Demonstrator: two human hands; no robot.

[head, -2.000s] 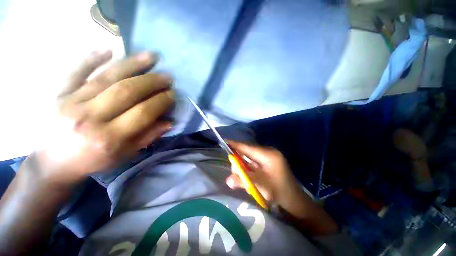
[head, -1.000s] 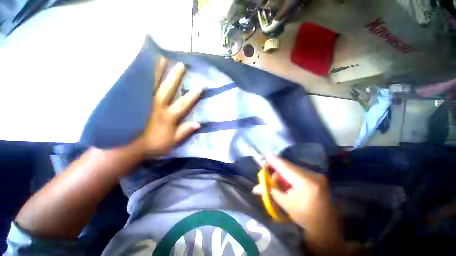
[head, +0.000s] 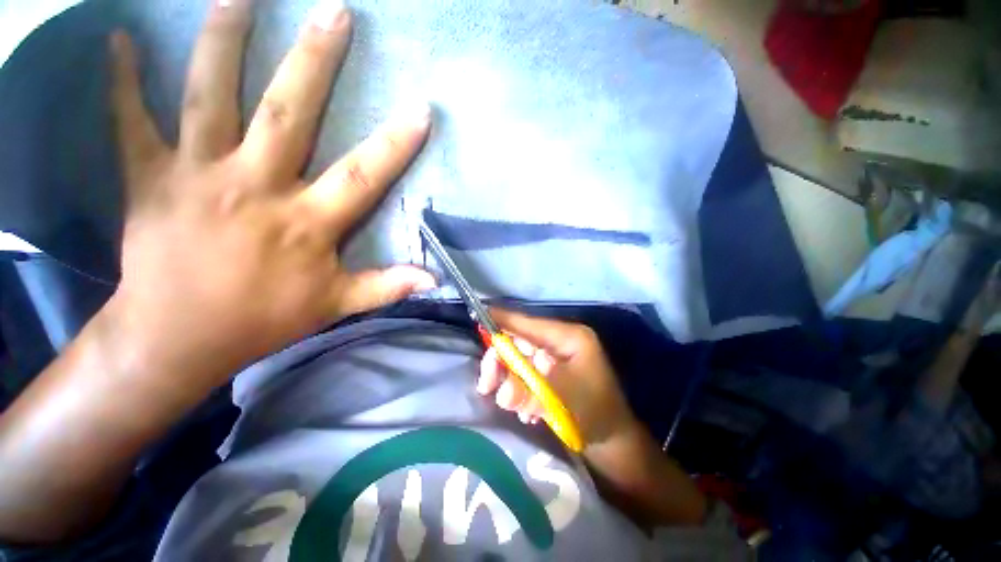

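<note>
The pale blue-grey garment panel [head: 549, 121] lies spread on the table, with a curved right edge. A narrow dark navy band [head: 538, 234] runs across it near the front edge. Short dark slit or stitch lines [head: 403, 220] show at the band's left end. My left hand [head: 247, 209] lies flat on the panel with fingers spread, left of these lines. My right hand [head: 549, 373] holds the scissors [head: 463, 288] by their yellow-orange and red handles. The blade tips touch or hover at the band's left end; the blades look nearly closed.
Dark navy cloth [head: 757, 242] shows beyond the panel's right edge. A red cloth [head: 818, 49] lies at the upper right on the machine bed. A light blue rag [head: 895, 258] hangs at the table's right end. My grey shirt is close below the panel's front edge.
The panel has shifted and now covers most of the table in view. My left hand is flat with fingers spread wider. The scissors moved left to the band's end.
</note>
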